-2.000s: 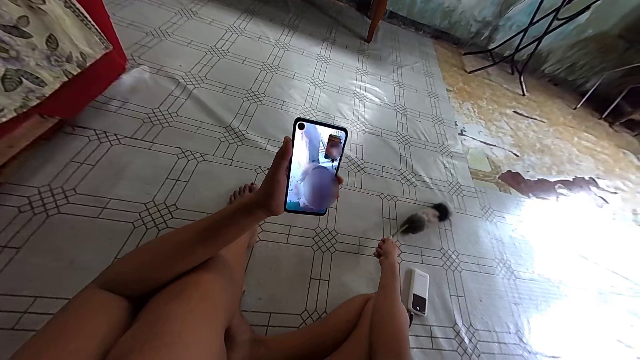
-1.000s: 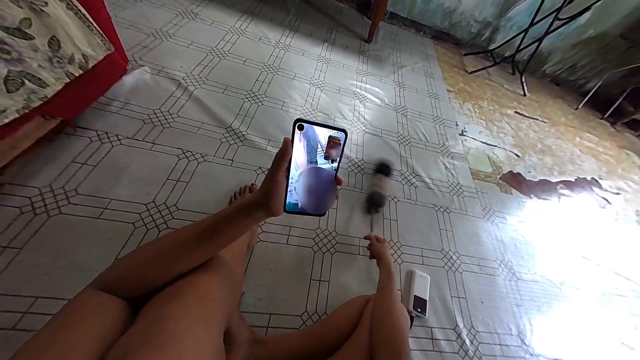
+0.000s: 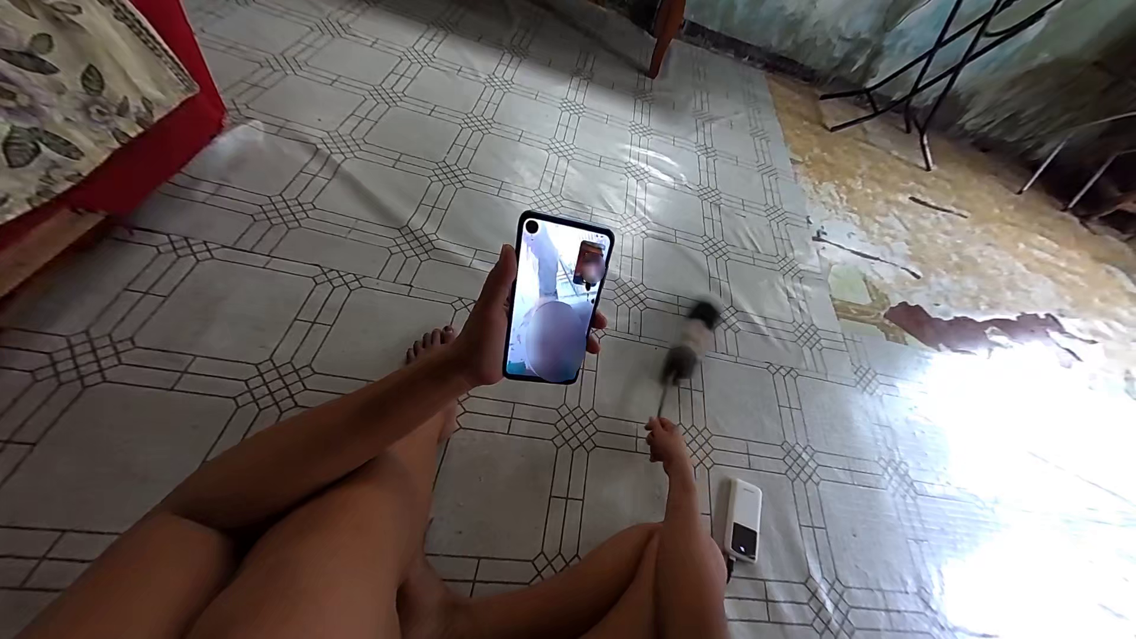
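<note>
My left hand point(image 3: 486, 330) is closed around a smartphone point(image 3: 557, 306), its thumb along the left edge and fingertips at the right edge. The phone's lit screen shows a video picture with a small inset and blurred areas. Lower and to the right, my right hand point(image 3: 666, 441) grips the thin stick of a fluffy duster-like wand point(image 3: 690, 342). The wand's dark and pale head is motion-blurred and points up and away from the hand. A white power bank point(image 3: 744, 521) lies on the floor beside my right forearm, with a dark plug at its near end.
My crossed bare legs rest on the patterned vinyl floor sheet point(image 3: 497, 484). At the upper left stands a red piece of furniture point(image 3: 200, 98) with a floral cloth point(image 3: 75, 102). A wooden leg point(image 3: 666, 37) and a black metal folding stand point(image 3: 936, 75) are farther back, near torn flooring.
The fluffy wand swings between frames: its head was to the right, then more upright, and now leans right again. My right hand shifts slightly with it. The phone stays in place.
</note>
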